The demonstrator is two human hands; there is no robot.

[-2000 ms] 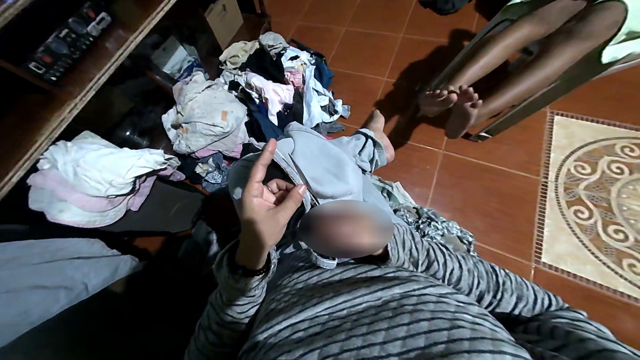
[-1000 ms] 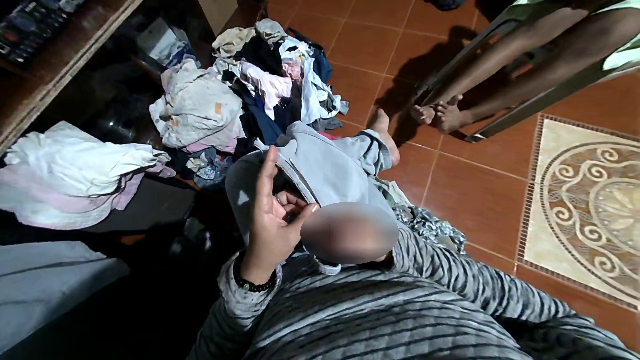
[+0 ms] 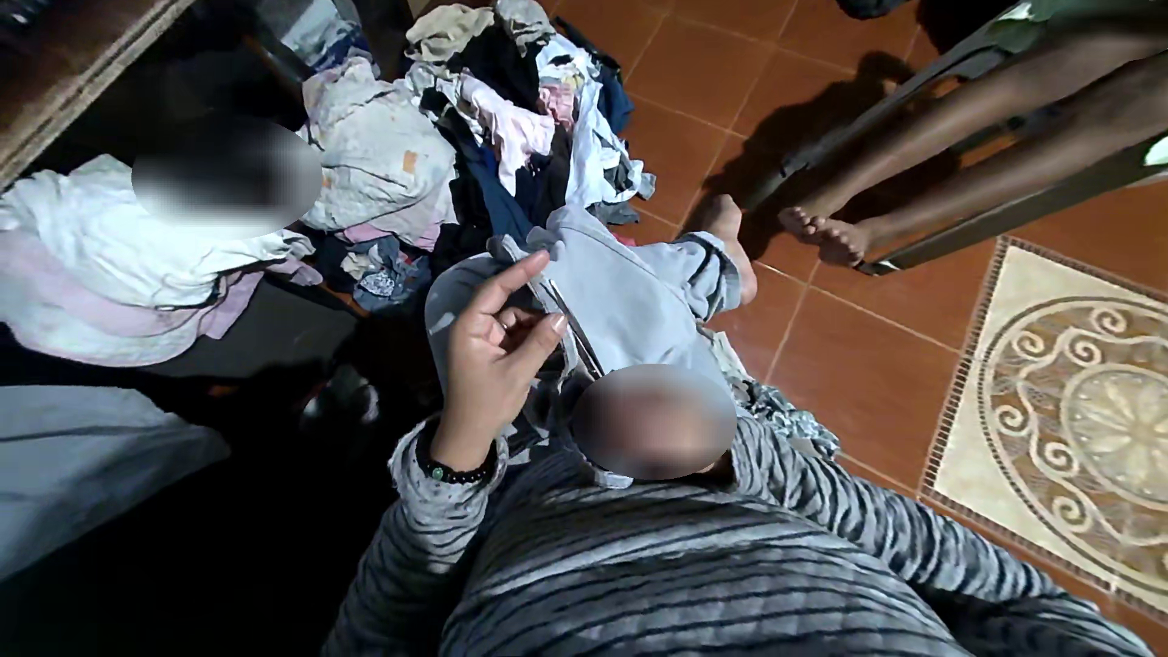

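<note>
My left hand (image 3: 497,356), with a beaded bracelet at the wrist, is raised over a light grey cloth garment (image 3: 630,301) on my lap. Its index finger and thumb are apart, the other fingers curl inward, and no held object shows. Between the index finger and thumb, a narrow edge of the grey cloth with a thin dark line runs down toward my right hand (image 3: 652,422). That hand lies low on the garment under a blur, so its fingers and anything in them are hidden. My bare foot (image 3: 727,242) sticks out past a rolled grey trouser cuff.
A heap of mixed clothes (image 3: 511,128) lies ahead on the tiled floor. White and pink cloths (image 3: 100,237) are piled at left, below a wooden shelf edge (image 3: 87,87). Another person's bare legs (image 3: 958,137) rest beside a chair frame at upper right. A patterned tile panel (image 3: 1077,420) is at right.
The index finger of my left hand pointed more upright two seconds ago and now leans right, over the grey cloth. My right hand stays low on the garment.
</note>
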